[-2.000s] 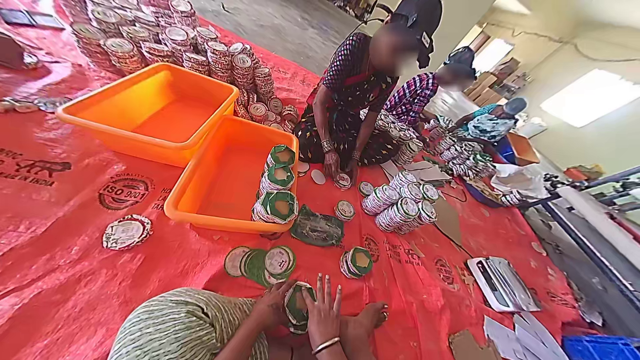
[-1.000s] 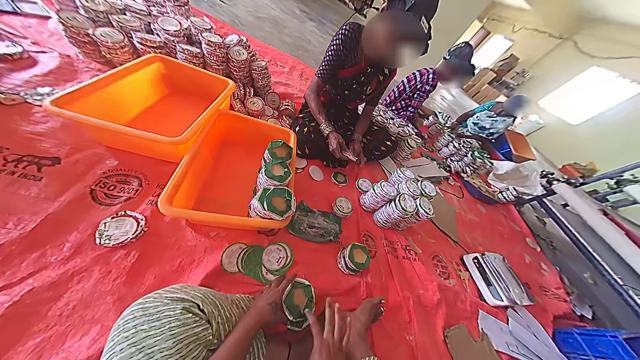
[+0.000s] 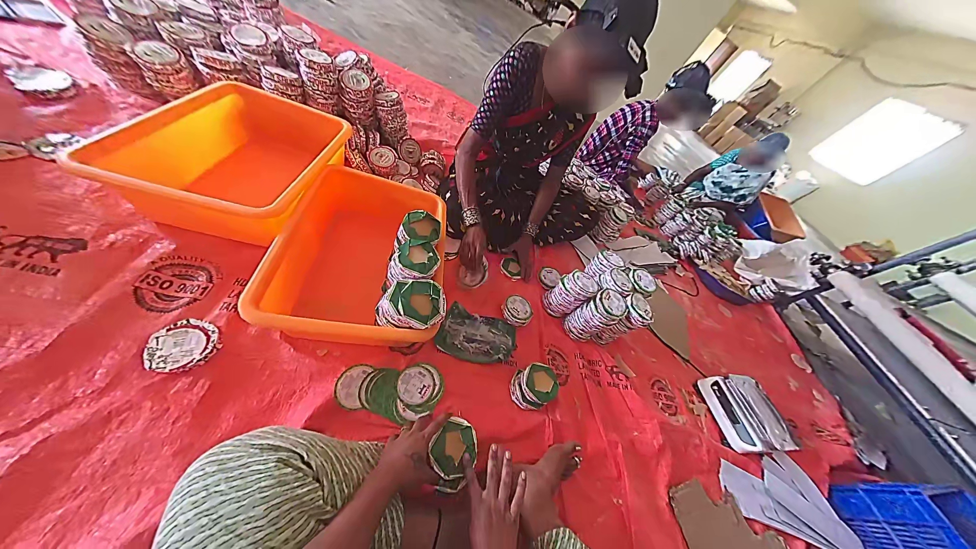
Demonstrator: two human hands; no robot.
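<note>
My left hand (image 3: 415,456) grips the left side of a round disc packet with green wrapping folded over its top (image 3: 453,448). At the packet's lower right is my right hand (image 3: 496,496), fingers spread, its fingertips at or close to the rim. Just beyond my left hand, round discs with white and green faces (image 3: 419,385) lie overlapping on the red tarpaulin. A short stack with a folded green top (image 3: 540,383) stands to the right. Similar green-topped stacks (image 3: 412,303) rest along the right side of the nearer orange tub (image 3: 343,332).
Another orange tub (image 3: 206,206) stands behind. Dark green plastic packaging (image 3: 476,333) lies before the near tub. Farther right are white disc stacks (image 3: 602,293), a weighing scale (image 3: 743,414), cardboard (image 3: 717,518) and a blue crate (image 3: 900,511). A co-worker (image 3: 526,137) sits opposite, with others beyond.
The co-worker opposite has lowered their hands to discs on the tarpaulin. My right hand has shifted slightly around the packet; my left hand stays on it.
</note>
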